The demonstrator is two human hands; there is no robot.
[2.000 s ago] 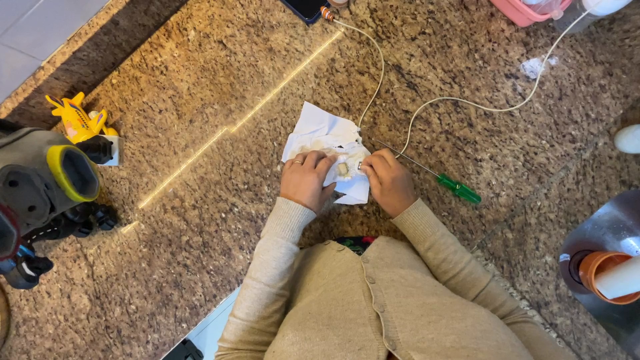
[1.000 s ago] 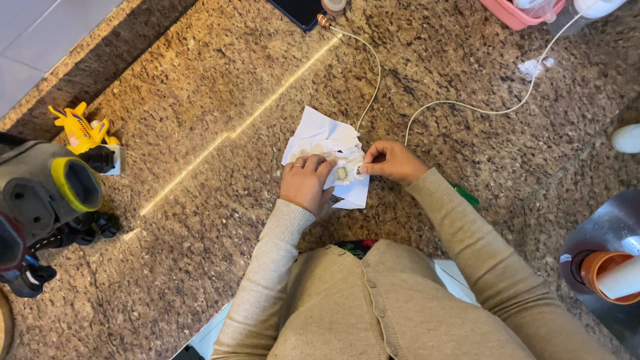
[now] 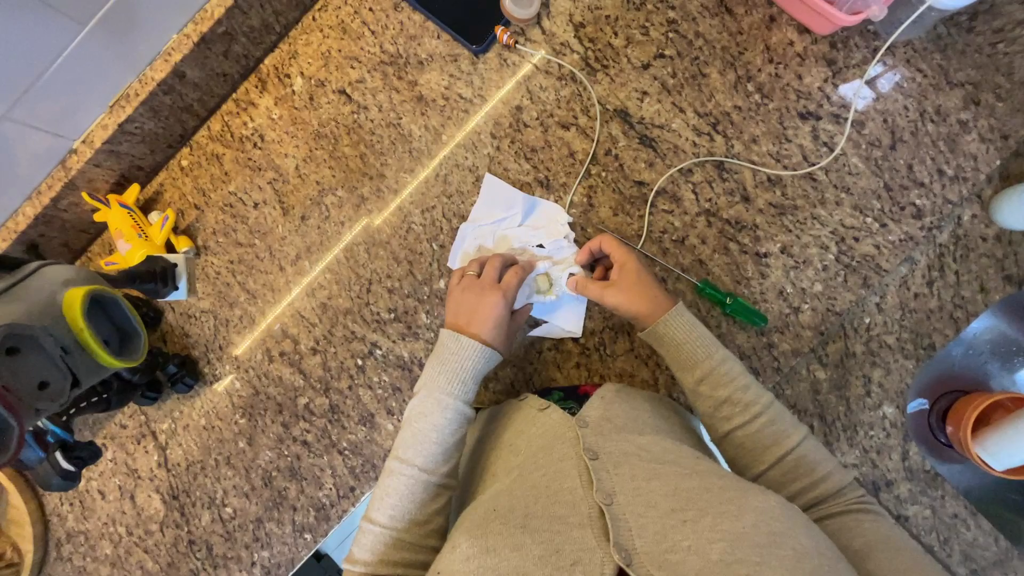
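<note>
A crumpled, torn piece of white paper (image 3: pixel 512 210) lies on the granite countertop in front of my body, with a small pale squarish piece (image 3: pixel 544 283) on it. My left hand (image 3: pixel 486 298) rests on the paper's lower left part, fingers spread over it. At the paper's right edge, my right hand (image 3: pixel 620 276) has thumb and index finger close around a bit of the torn paper; whether they pinch it is not plain. Beside that hand lies a screwdriver with a green handle (image 3: pixel 731 303), its thin shaft pointing toward the paper. A white cable (image 3: pixel 596 120) runs behind the paper.
A dark-screened device (image 3: pixel 464 20) lies at the top. A yellow toy airplane (image 3: pixel 132 228) and a grey object with a yellow rim (image 3: pixel 104 324) stand at left. The pink container (image 3: pixel 828 14) is at upper right; an orange cup (image 3: pixel 988 436) sits at the right edge.
My right hand has moved off the paper's edge and come back down beside it; the screwdriver, largely covered by the arm one second ago, shows again. My left hand stays on the paper.
</note>
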